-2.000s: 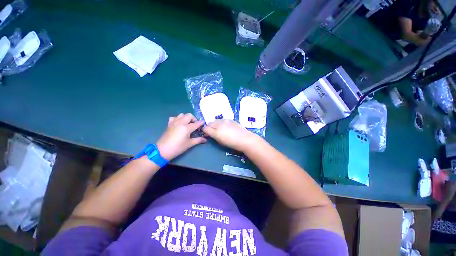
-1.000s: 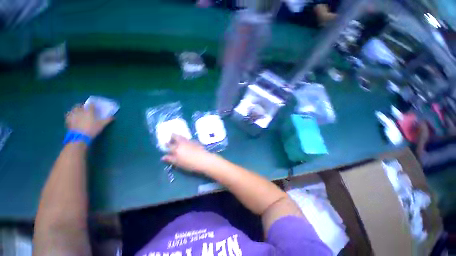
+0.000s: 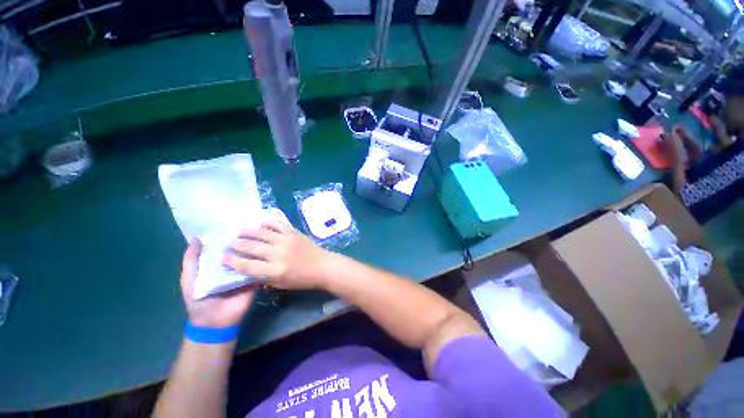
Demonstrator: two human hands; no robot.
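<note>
My left hand (image 3: pixel 214 300), with a blue wrist strap (image 3: pixel 210 333), holds a stack of white packing sheets (image 3: pixel 214 208) from below, raised over the bench. My right hand (image 3: pixel 281 255) lies on the lower right part of the sheets, fingers spread across them. A white housing (image 3: pixel 325 214) on a clear bag lies to the right of my hands, its small dark window showing. Another bagged housing is mostly hidden behind the sheets and my right hand; only a white edge and clear plastic show.
The electric screwdriver (image 3: pixel 279 90) hangs above the bench. The screw feeder (image 3: pixel 395 159), teal power supply (image 3: pixel 477 200) and clear spare bag (image 3: pixel 488 140) stand to the right. Cardboard boxes (image 3: pixel 628 302) are below the edge. A person's arm (image 3: pixel 679 163) is at far right.
My left hand has brought the white sheets from the left to in front of me. My right hand has moved from the housing onto the sheets. The view has shifted.
</note>
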